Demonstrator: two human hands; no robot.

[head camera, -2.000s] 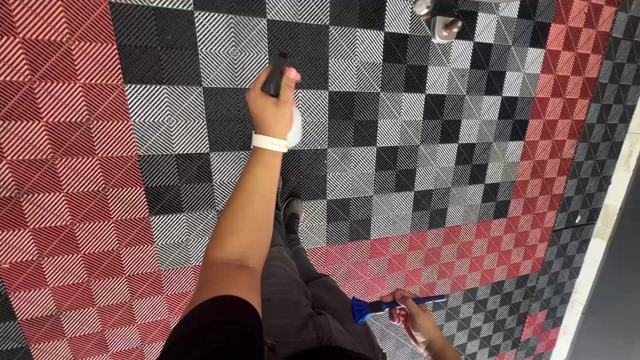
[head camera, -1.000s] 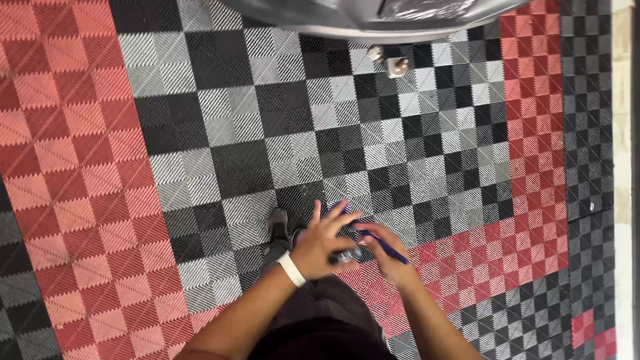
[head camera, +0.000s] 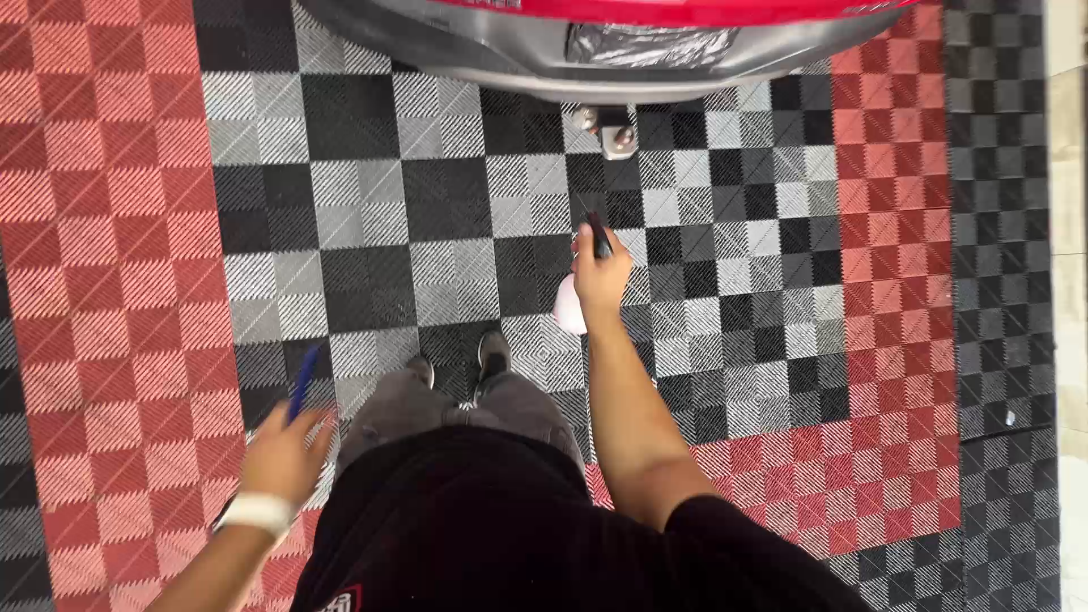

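Note:
My left hand (head camera: 285, 459), with a white watch band on its wrist, is at the lower left and somewhat blurred. It is closed around a slim blue handle (head camera: 303, 382) that points up and away; the handle's other end is hidden. Farther forward, right of the middle, my right hand (head camera: 602, 276) grips a spray bottle by its neck, with the black spray head (head camera: 599, 238) showing above the fingers. The bottle's pale pinkish body (head camera: 569, 304) hangs beside the wrist, over the tiled floor.
A vehicle's grey and red bumper (head camera: 501, 55) spans the top, with a dark, shiny wrapped panel (head camera: 650, 44) in it. Below it juts a metal tow-ball hitch (head camera: 620, 140). Red, black and grey ribbed floor tiles (head camera: 455, 280) lie underfoot, and a pale wall edge (head camera: 1073, 255) runs along the right.
The spray bottle has passed from my left hand to my right, and the blue tool from my right hand to my left. My hands, close together a second ago, are now apart. The bumper has come into view.

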